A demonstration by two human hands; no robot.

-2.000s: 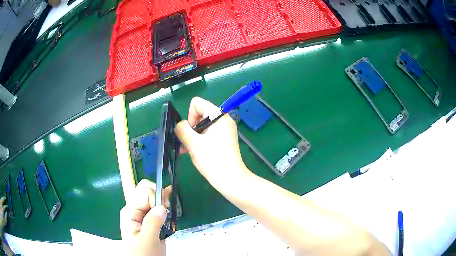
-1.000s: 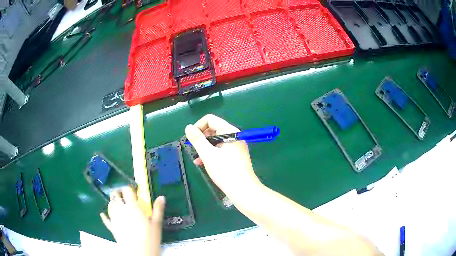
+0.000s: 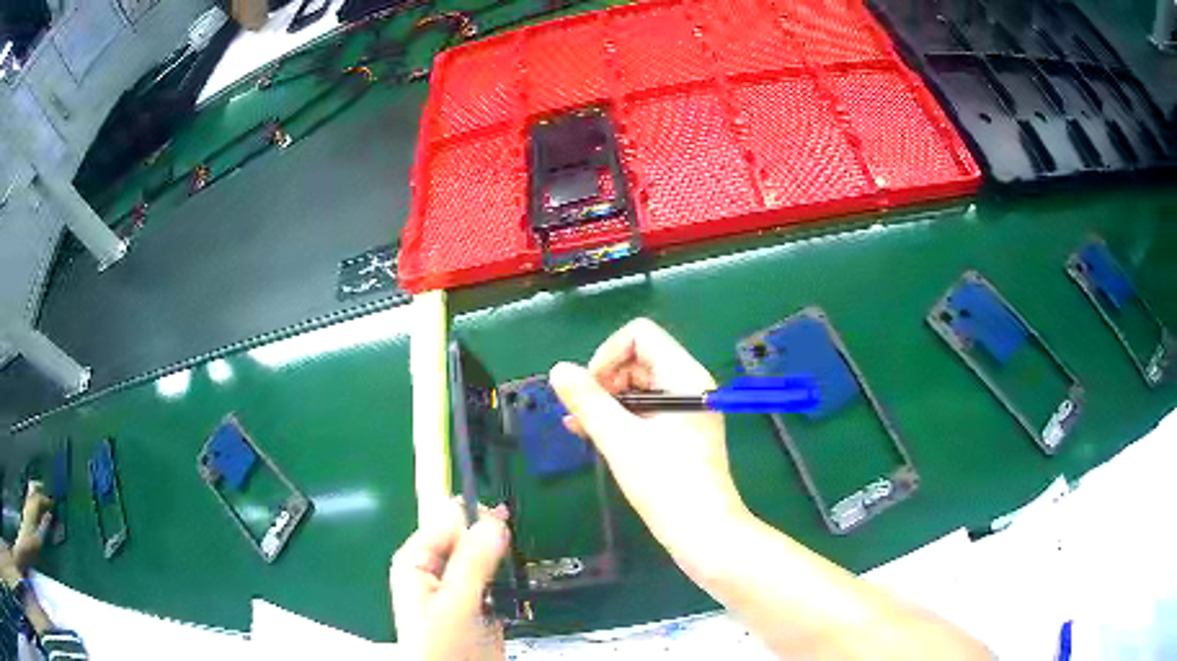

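My left hand (image 3: pixel 449 577) grips the lower end of a phone middle frame (image 3: pixel 472 439), held on edge so it looks like a thin dark bar. My right hand (image 3: pixel 665 439) holds a marker pen (image 3: pixel 762 395) with its blue cap pointing right; its tip is hidden by my fingers. The pen hand is just right of the held frame, with a gap between them. Another frame with a blue film (image 3: pixel 549 433) lies flat on the green belt (image 3: pixel 671 568) behind and between my hands.
More frames lie on the belt to the right (image 3: pixel 862 484) and left (image 3: pixel 258 491). A yellow-white strip (image 3: pixel 431 387) crosses the belt. Beyond are a red tray (image 3: pixel 697 162) holding dark frames (image 3: pixel 577 181) and a black tray (image 3: pixel 1046 103). Another person's hand (image 3: pixel 29 527) shows at far left.
My left hand, lower and reaching over a flat frame a second ago, now holds a frame on edge. My right hand and pen are further right in view. The tray also appears further right.
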